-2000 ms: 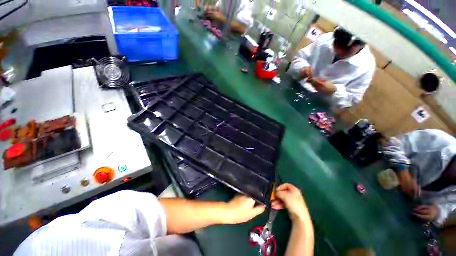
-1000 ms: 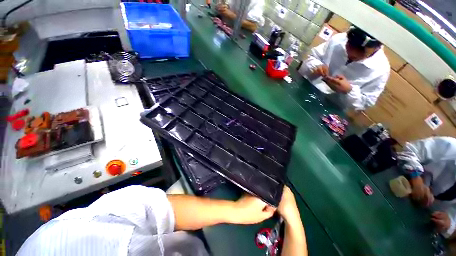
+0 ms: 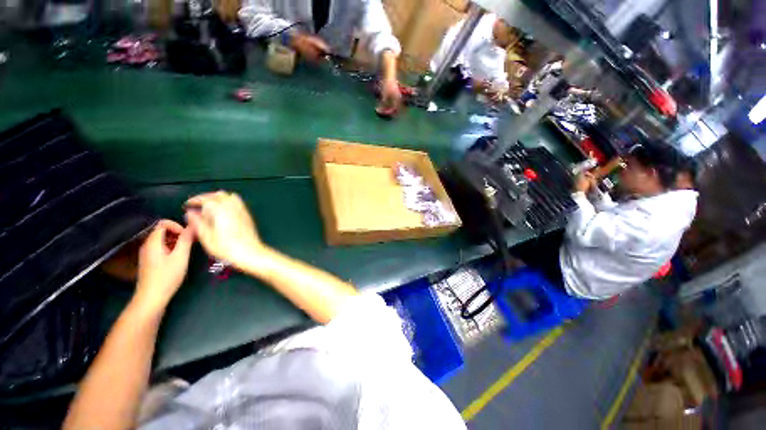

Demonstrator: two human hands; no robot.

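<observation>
The black compartment tray lies at the left, cut off by the picture's edge. My left hand is at the tray's right edge with its fingers bent together. My right hand meets it at the fingertips. Both hands are blurred, and I cannot tell what is between the fingers. A small red and silvery thing, perhaps the scissors' handles, shows on the green bench just below my right hand. A brownish patch lies behind my left hand, too blurred to name.
An open cardboard box with clear bags stands on the green bench. A blue bin, a white tray of small parts and a blue stool are below the bench edge. Workers are across the bench and at right.
The view has swung to the right, so the box, bins and worker at right now show. The machine panel is out of view. My hands remain together near the tray's edge.
</observation>
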